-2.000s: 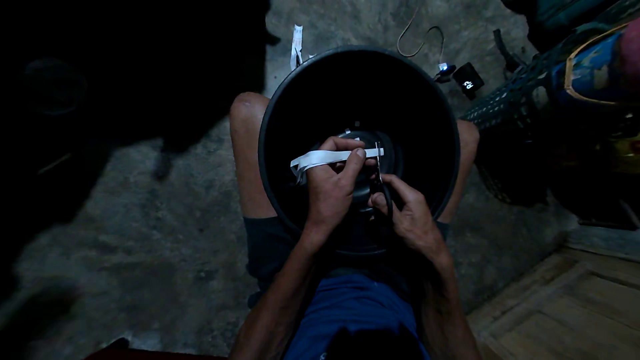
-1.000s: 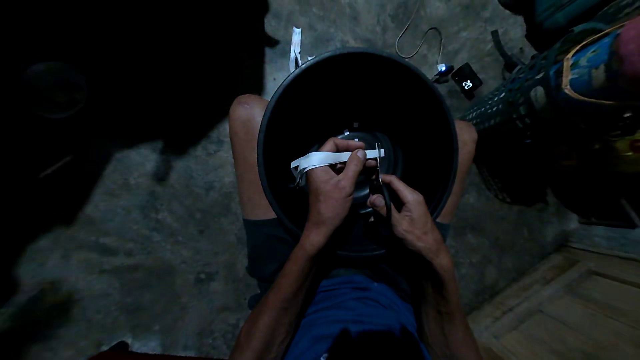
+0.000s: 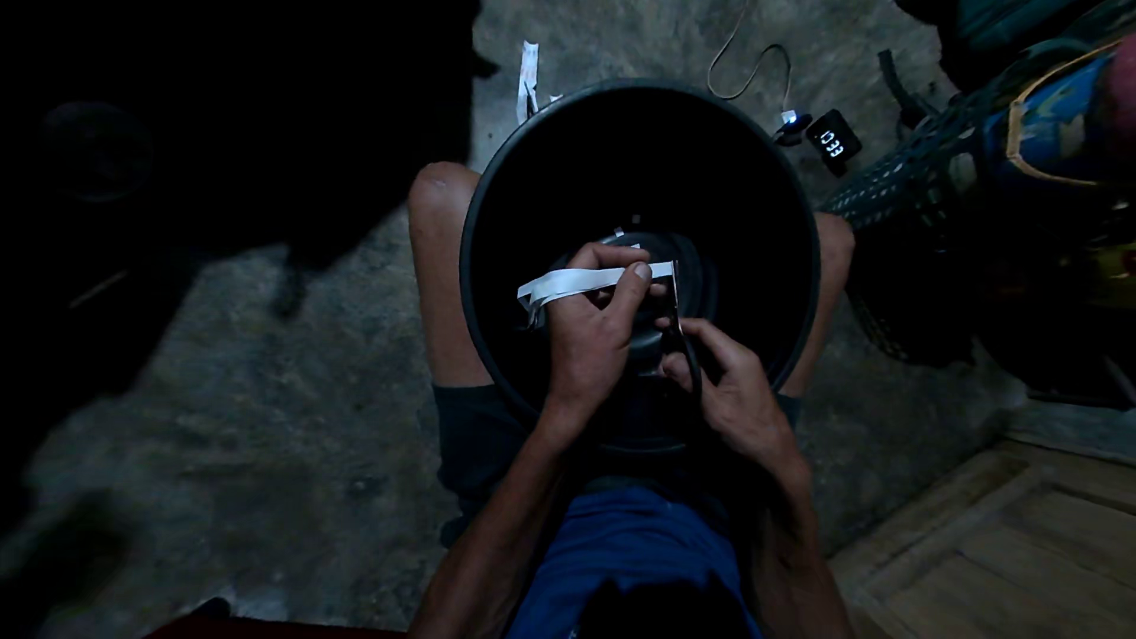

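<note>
My left hand (image 3: 596, 333) pinches a white strip (image 3: 568, 283), seemingly a folded ribbon or tape, between thumb and fingers; its looped end hangs out to the left. On the right, my right hand (image 3: 732, 386) grips dark-handled scissors (image 3: 676, 311), whose thin blade stands upright against the strip's right end. Both hands are over a large black round tub (image 3: 472, 240) between my knees. Small white pieces (image 3: 619, 232) lie down inside the tub. How far apart the blades are is too dark to tell.
More white strips (image 3: 528, 80) lie on the concrete floor beyond the tub. A cable (image 3: 754, 75) and a small digital clock (image 3: 834, 142) are at the upper right. A dark plastic basket (image 3: 914, 173) holds a blue item at the right, above a wooden panel (image 3: 1003, 541).
</note>
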